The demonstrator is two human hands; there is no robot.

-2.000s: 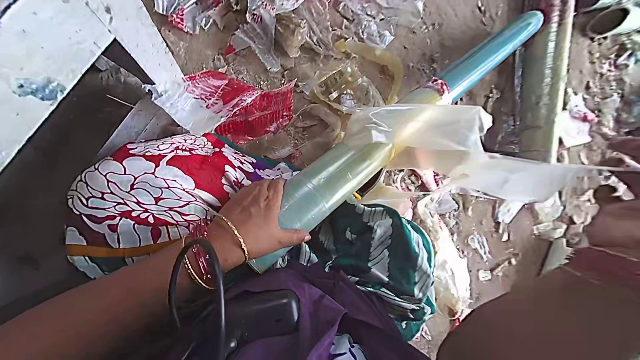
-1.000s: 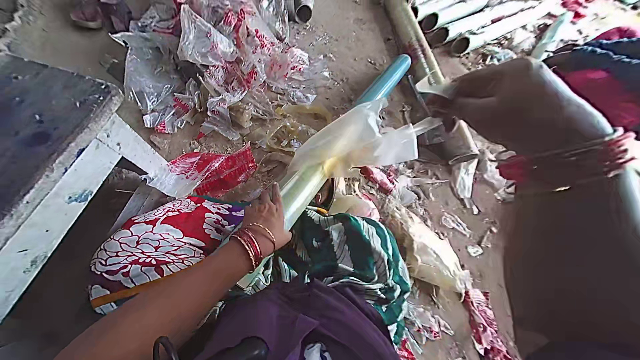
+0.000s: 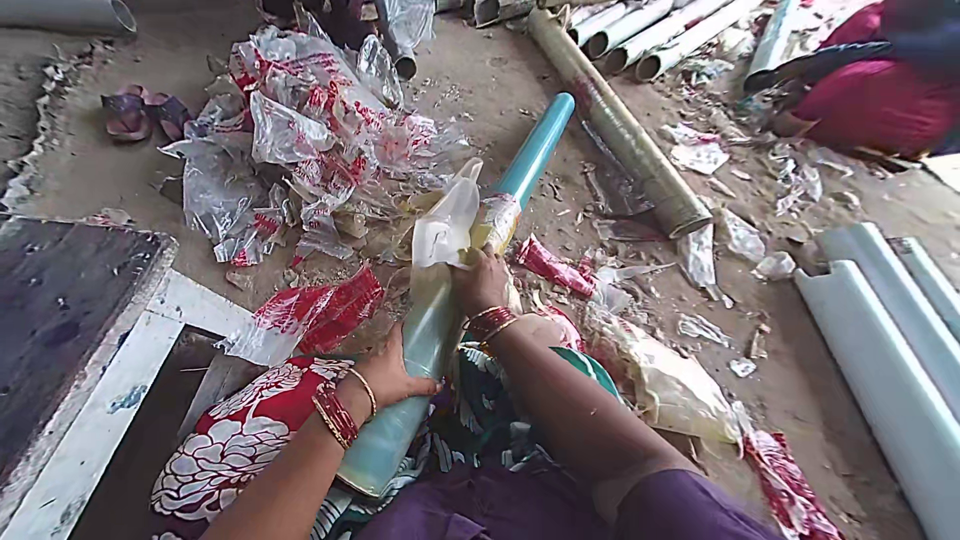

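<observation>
A long blue-green tube point(image 3: 534, 150) lies across my lap, its far end pointing away over the ground. My left hand point(image 3: 390, 371) grips its near part, with the thumb across the top. Farther up, my right hand point(image 3: 484, 281) is at the tube's middle, its fingers closed on a cloudy plastic film point(image 3: 446, 225) that is wrapped there and stands up loose on the left side. Just beyond that hand, a yellowish wrapped band with red marks point(image 3: 497, 214) surrounds the tube. The fingertips of my right hand are partly hidden.
A heap of torn clear and red plastic point(image 3: 322, 127) lies beyond at the left. A dull tube point(image 3: 622, 124) rests on the ground, with several pale tubes point(image 3: 892, 360) at the right. A white-edged table point(image 3: 142, 367) stands left. A person in red point(image 3: 877, 105) is at the upper right.
My right hand was raised at the right with a strip of film one second ago; it has come back to the tube's middle. My left hand stays on the near part.
</observation>
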